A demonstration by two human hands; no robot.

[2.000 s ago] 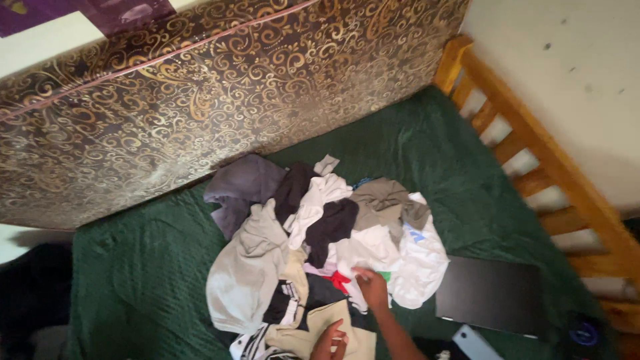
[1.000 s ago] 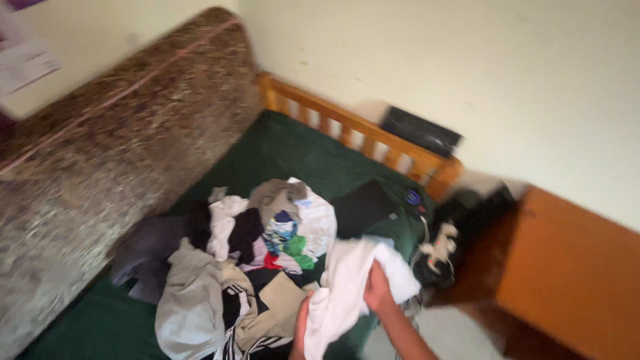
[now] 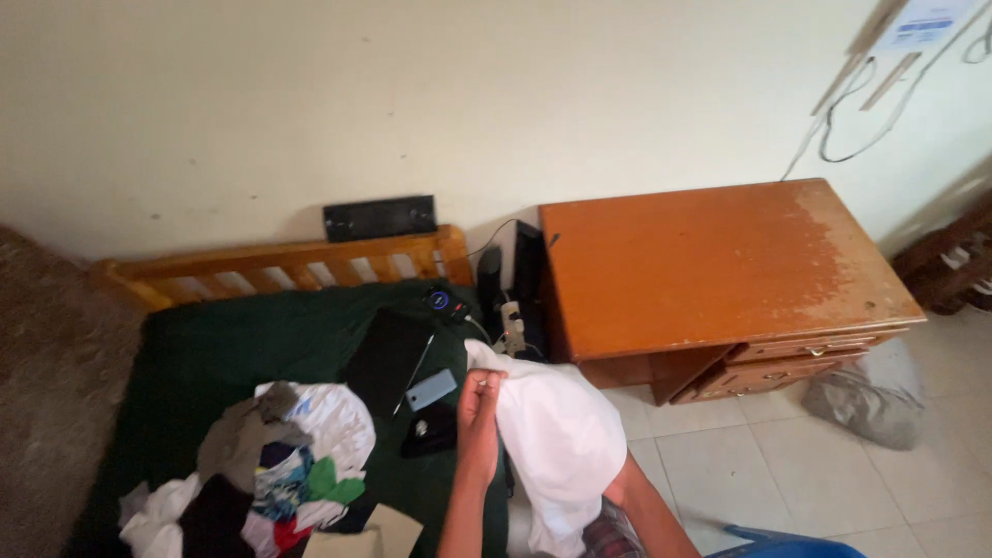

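A white cloth garment hangs between my hands, in front of my lap. Its upper left corner is pinched by the fingers and thumb of my left hand. My right hand is at the garment's lower right side, its fingers hidden behind the cloth. To the left, a heap of mixed clothes lies on the green bed cover: a grey-brown garment, a white garment with a blue print, a green cloth, a black garment and a beige one.
On the bed near its wooden rail lie a closed dark laptop, a light blue phone and a lit device. A power strip stands beside a wooden desk. A blue plastic chair and grey bag are on the right.
The view has swung right toward the desk. Both hands were over the clothes heap two seconds ago; now they hold the white garment up, away from the heap.
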